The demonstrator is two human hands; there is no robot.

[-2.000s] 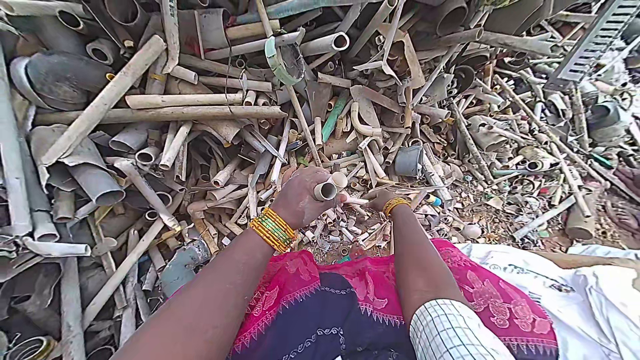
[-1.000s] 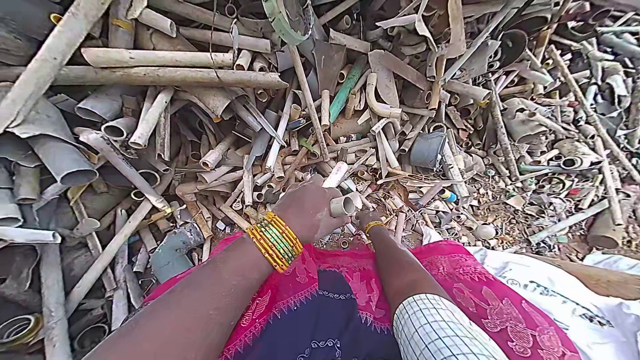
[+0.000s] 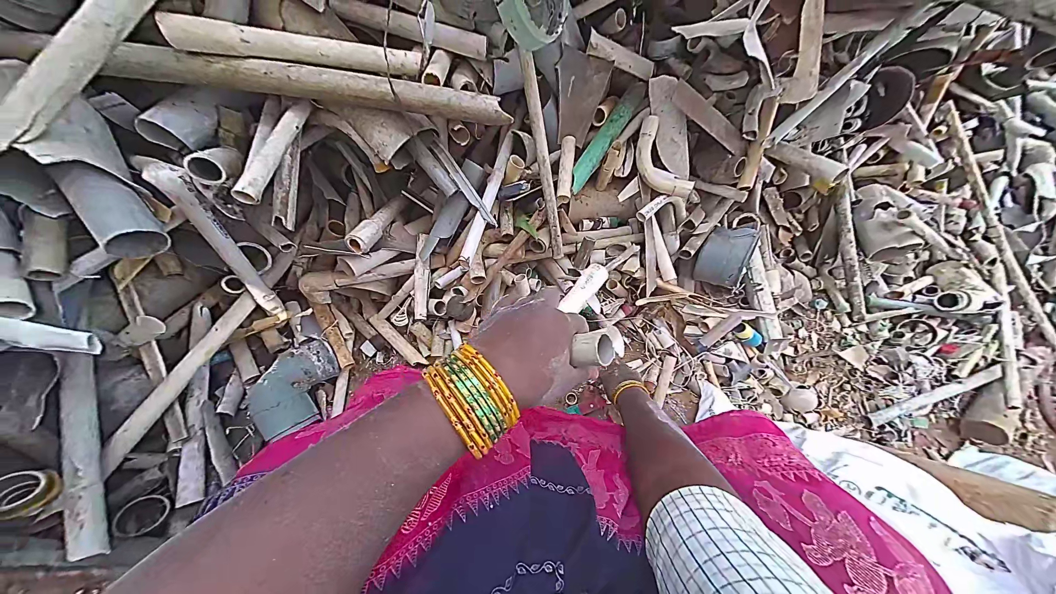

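Note:
My left hand [image 3: 532, 342], with yellow and green bangles at its wrist, is closed on short pieces of plastic pipe. A grey pipe piece [image 3: 592, 349] sticks out of it with its round end facing right, and a white pipe piece [image 3: 584, 289] rises above the knuckles. My right hand [image 3: 619, 381], with yellow bangles, is low beside the pipe ends, close to the scrap on the ground. Its fingers are largely hidden, and whether they hold anything does not show.
Scrap plastic pipes lie heaped all around, with long pipes [image 3: 313, 82] at the upper left. A grey elbow fitting [image 3: 289, 388] lies left of my arm. A dark grey cup-shaped fitting [image 3: 726, 256] stands right of centre. White sacking [image 3: 891, 503] spreads at the lower right.
The white pipe piece stands out more plainly above my left hand than two seconds ago. My right hand has moved lower, beside the left. The view has shifted closer to the heap.

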